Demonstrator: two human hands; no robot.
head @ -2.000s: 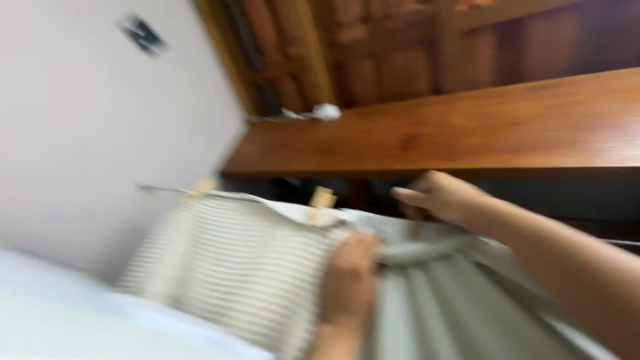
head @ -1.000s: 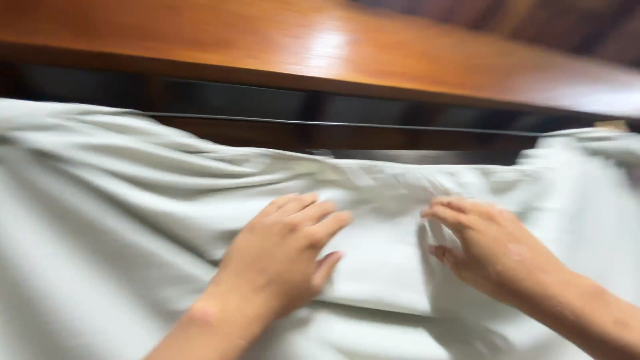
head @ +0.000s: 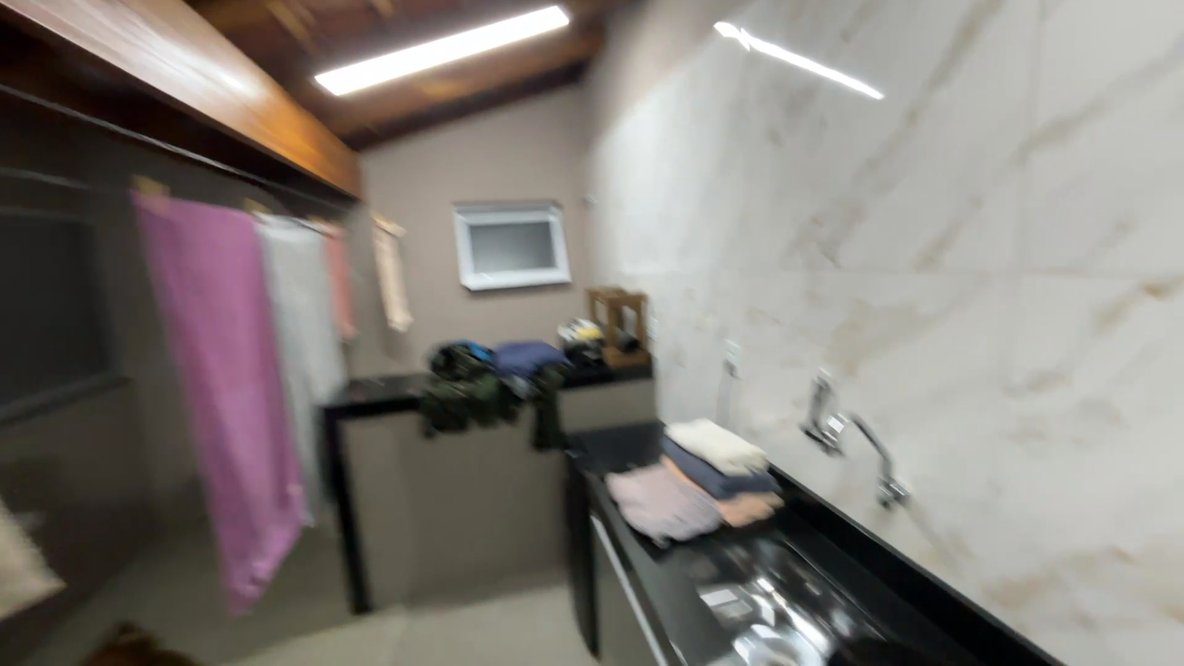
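Neither my left hand nor my right hand shows in the head view at this moment. On the left, a pink-purple cloth (head: pixel 222 388) hangs from a line by wooden clothespins (head: pixel 151 188). Behind it hang a light grey cloth (head: pixel 305 342) and a small salmon cloth (head: pixel 339 277). A cream cloth (head: pixel 391 277) hangs near the far wall. Folded cloths, with a white one (head: pixel 717 446) on top of a dark blue one (head: pixel 717 472), lie on the black counter beside a pale pink folded cloth (head: pixel 661 501). The view is blurred.
A wall faucet (head: pixel 823 416) is above the counter's steel sink (head: pixel 777 610). Dark clothes (head: pixel 472 388) and a blue cloth (head: pixel 527 358) are heaped on a black ledge (head: pixel 379 395) near a wooden stand (head: pixel 618 324). A wooden beam (head: pixel 222 83) runs above the line. A small window (head: pixel 513 245) is in the far wall.
The view has swung widely away from the pale cloth on the line. Both hands, which were at that cloth one second ago, are out of view.
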